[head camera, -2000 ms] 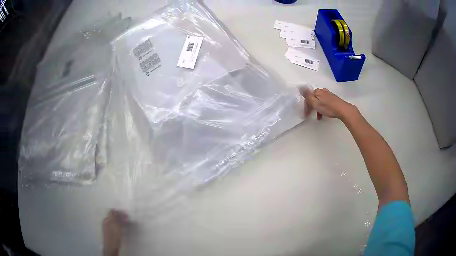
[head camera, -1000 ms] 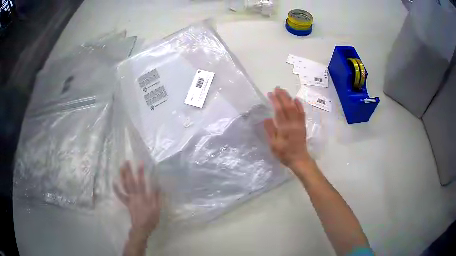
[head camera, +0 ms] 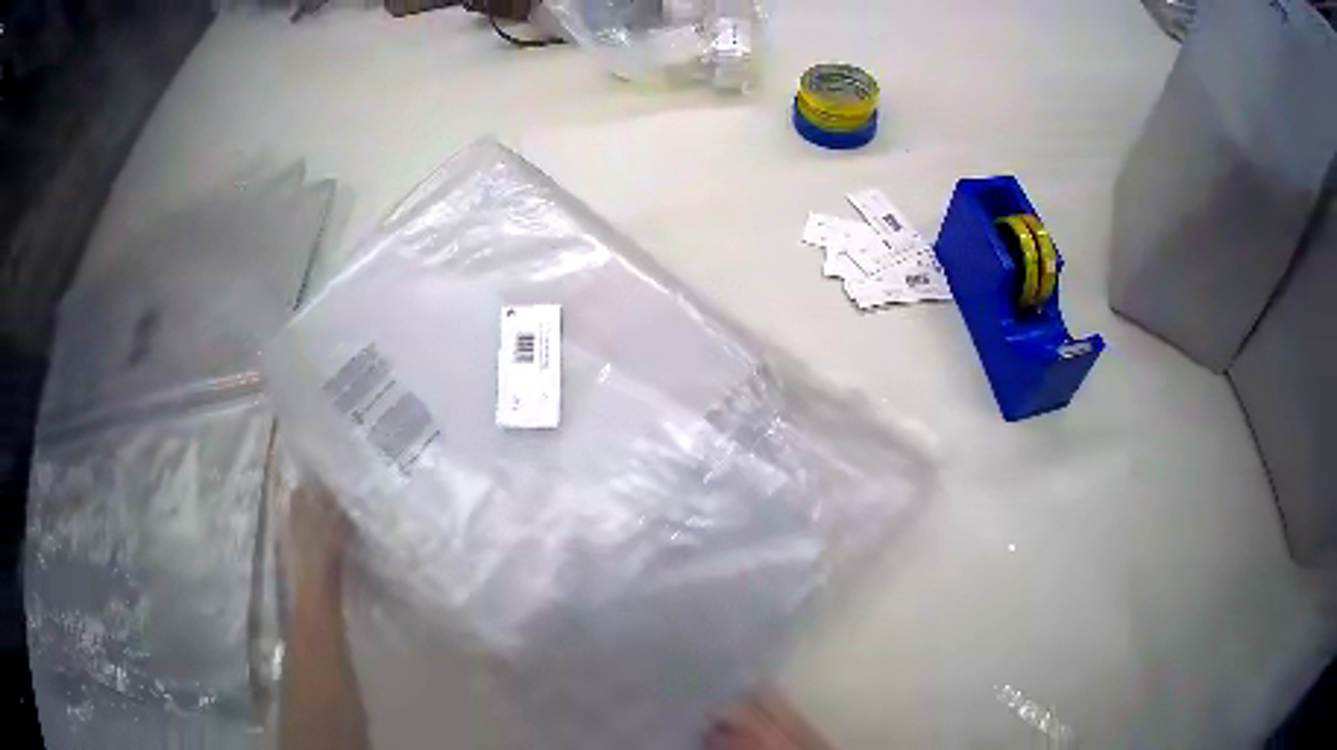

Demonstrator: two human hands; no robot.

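A clear polybag (head camera: 631, 484) with a wrapped grey bag inside lies in front of me, turned at an angle. A white barcode label (head camera: 529, 366) and a block of small dark print show on its upper part. My left hand (head camera: 312, 535) is blurred at the polybag's left edge, its fingers partly hidden by the plastic; its grip is unclear. My right hand (head camera: 763, 724) is cut off by the bottom edge of the picture, at the polybag's near edge; its fingers are mostly hidden.
Flat empty polybags (head camera: 147, 513) lie at the left. A blue tape dispenser (head camera: 1015, 301), loose barcode labels (head camera: 880, 257) and spare tape rolls (head camera: 837, 106) stand beyond the polybag. Upright wrapped bags (head camera: 1224, 220) are at the right. Crumpled clear plastic (head camera: 675, 44) lies at the far side.
The filled polybag has turned and its near part has shifted right. Its open end no longer spreads wide. Both hands have moved, the right one down to the picture's bottom edge.
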